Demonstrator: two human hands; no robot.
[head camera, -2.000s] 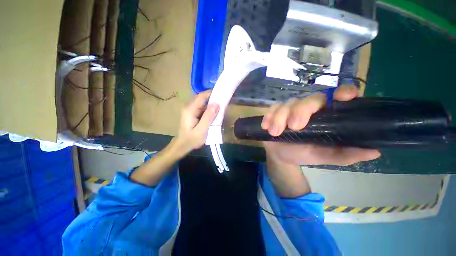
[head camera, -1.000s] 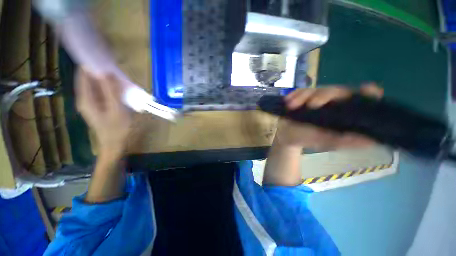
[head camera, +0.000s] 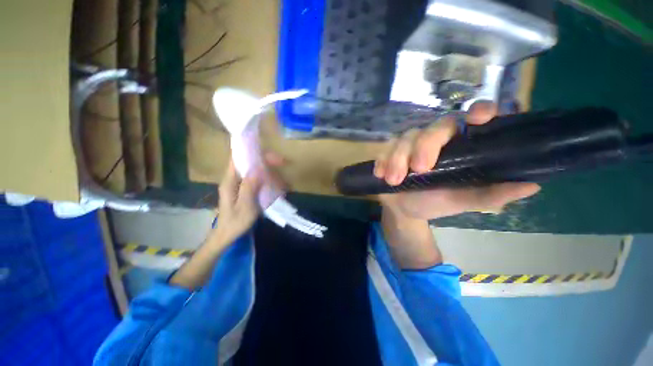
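Note:
My left hand (head camera: 245, 196) is closed around the middle of a white and pale pink cat-ear headband (head camera: 248, 146). The headband is held up over the bench's front edge, with a pointed ear at its upper left and slim white arms at its lower right. My right hand (head camera: 426, 179) grips a thick black electric screwdriver (head camera: 515, 150). The screwdriver lies nearly level, its narrow end pointing left toward the headband but apart from it. The screwdriver's tip is too small to make out. Screws cannot be seen.
A silver screw feeder (head camera: 494, 28) stands on the grey patterned mat (head camera: 354, 61) in a blue tray (head camera: 297, 68). At left are stacked cardboard sheets (head camera: 132, 154) with white headband parts and dark wires. Blue crates (head camera: 54, 279) are below left. Tan cardboard (head camera: 304, 161) covers the bench.
From one second ago, my left hand and the headband have come from the far left toward the middle. The view has shifted, and the screwdriver has turned closer to level, still in my right hand.

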